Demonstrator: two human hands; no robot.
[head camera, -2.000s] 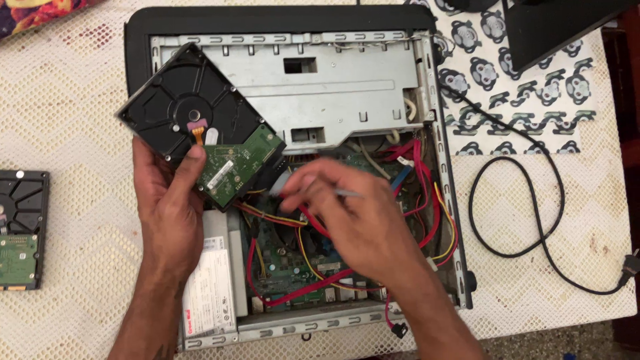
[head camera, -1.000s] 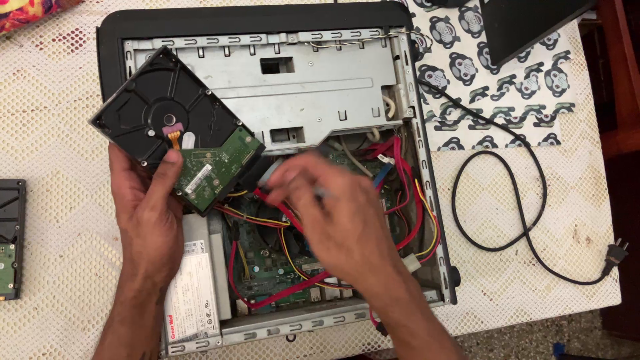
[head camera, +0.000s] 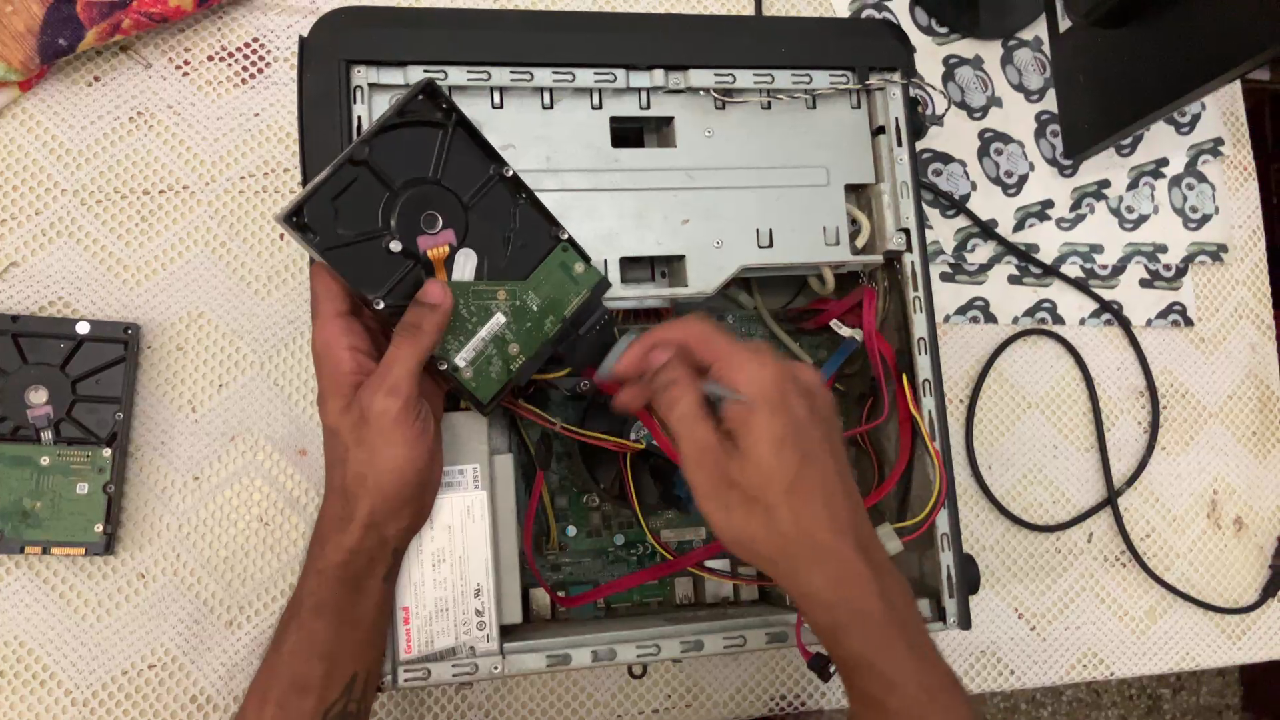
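Observation:
My left hand (head camera: 385, 400) grips a black hard disk drive (head camera: 470, 200) with a green circuit board, tilted over the upper left of an opened computer case (head camera: 600, 45). My right hand (head camera: 735, 420), blurred, is beside the drive's connector edge, its fingers closed on a slim grey tool (head camera: 620, 355) whose kind I cannot tell. A red SATA cable (head camera: 655, 435) runs below those fingers. Below the drive, a bundle of red and yellow power wires (head camera: 570, 425) crosses the motherboard (head camera: 600, 535). Whether the right fingers also hold a cable is unclear.
Another hard disk drive (head camera: 60, 390) lies on the lace tablecloth (head camera: 220, 490) at the left. The power supply (head camera: 450, 570) fills the case's lower left corner. A black power cord (head camera: 1105, 440) loops at the right, near a monkey-print sheet (head camera: 1000, 160) and a black stand (head camera: 1160, 80).
My left hand keeps its hold on the drive. My right hand stays close to the drive's connector edge, blurred by movement. The view has shifted somewhat.

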